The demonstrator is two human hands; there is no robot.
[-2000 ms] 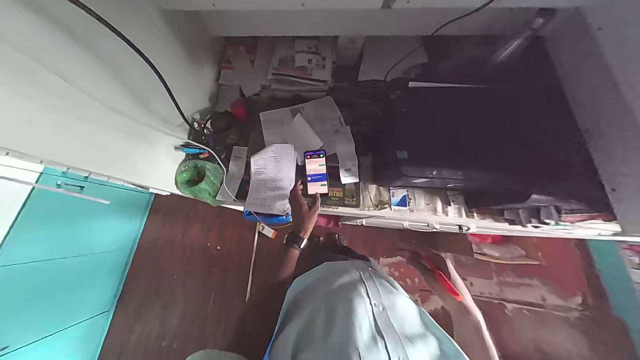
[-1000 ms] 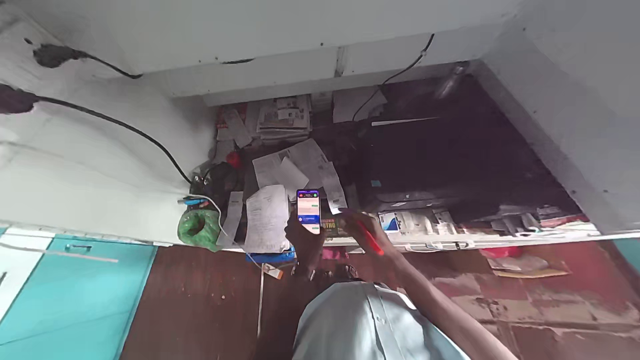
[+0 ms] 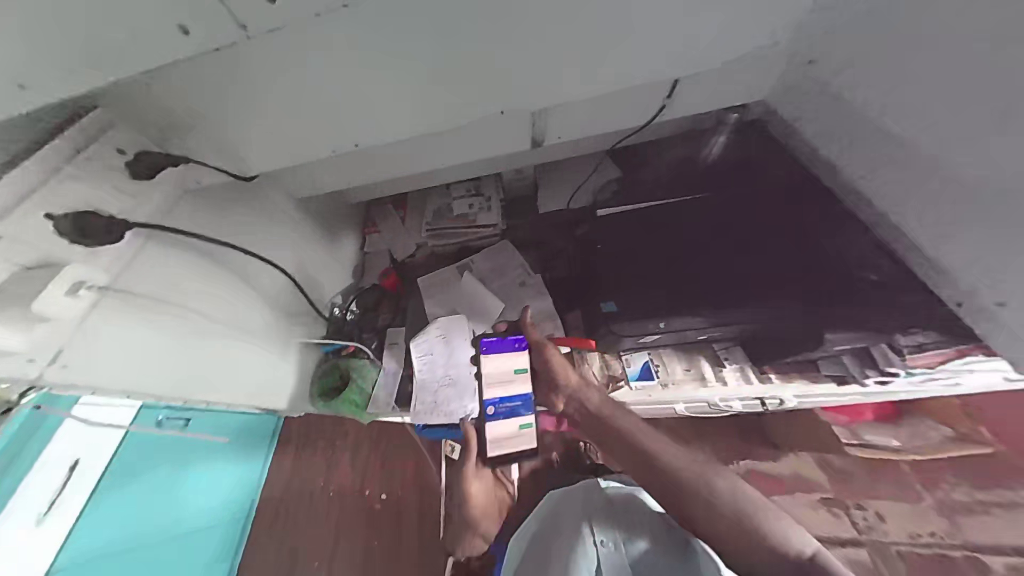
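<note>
A lit smartphone (image 3: 507, 398) stands near the middle of the view, its screen toward me. My left hand (image 3: 478, 500) holds the phone at its lower left end. My right hand (image 3: 546, 364) lies along the phone's upper right side, fingers near its top edge, and a red object (image 3: 575, 343) sticks out to the right from behind this hand; what it is cannot be told. Left of the phone lies a sheet of paper with handwriting (image 3: 442, 372). More loose papers (image 3: 500, 276) lie beyond the phone.
A green roll (image 3: 344, 384) sits at the shelf's left end, near dark cables. Stacked newspapers (image 3: 464, 208) lie at the back. A large black device (image 3: 680, 316) fills the right side. Small packets line the front edge, beside a blue and white card (image 3: 640, 369). Plugs with black cords (image 3: 92, 228) are on the left wall.
My right hand, at the lower right with the red object two seconds ago, has moved in to the phone. The phone appears nearer to the camera. The view has shifted.
</note>
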